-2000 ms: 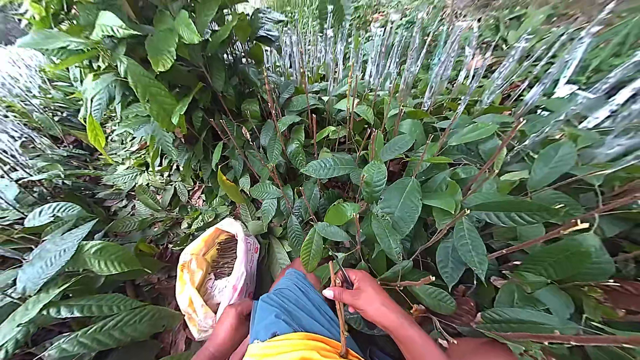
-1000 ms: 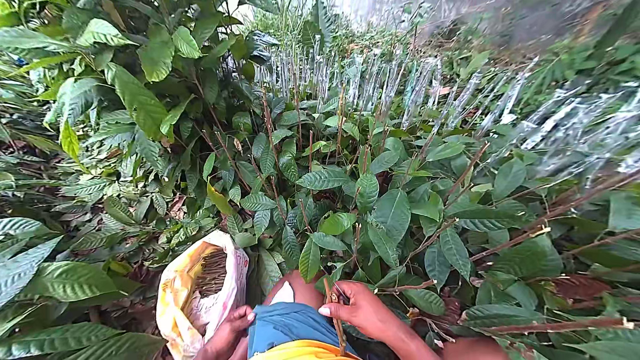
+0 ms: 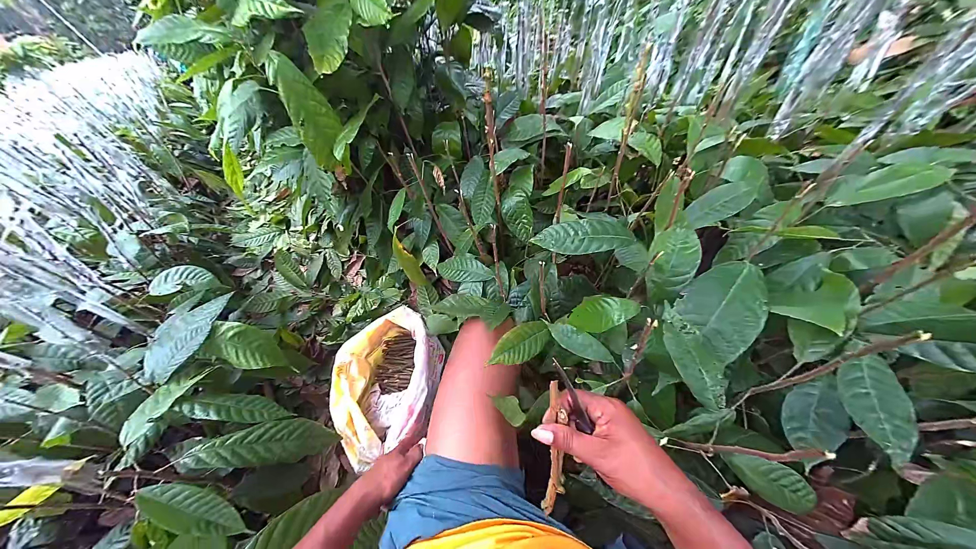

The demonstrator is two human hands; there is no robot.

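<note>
My right hand (image 3: pixel 602 435) is closed around a short brown woody stick (image 3: pixel 555 457) and a dark, thin-bladed tool (image 3: pixel 577 404), perhaps a knife; its handle is hidden in the palm. At the lower left, my left hand (image 3: pixel 400 461) touches the bottom edge of a yellow and white plastic bag (image 3: pixel 354 389). Its fingers are partly hidden, so their grip is unclear. The bag's mouth is open, and a bundle of thin brown cut sticks (image 3: pixel 396 362) lies inside. My bare knee and blue shorts are between the two hands.
Leafy green plants (image 3: pixel 717 313) with upright cut stems (image 3: pixel 490 137) surround my legs. A cut branch (image 3: pixel 839 366) reaches in from the right. Rows of clear plastic-wrapped stems (image 3: pixel 686 53) stand at the back, with more (image 3: pixel 61 175) at the left.
My bare leg shows more fully beside the bag now. My right hand still holds the stick and dark tool, and my left hand remains at the bag. The view has shifted.
</note>
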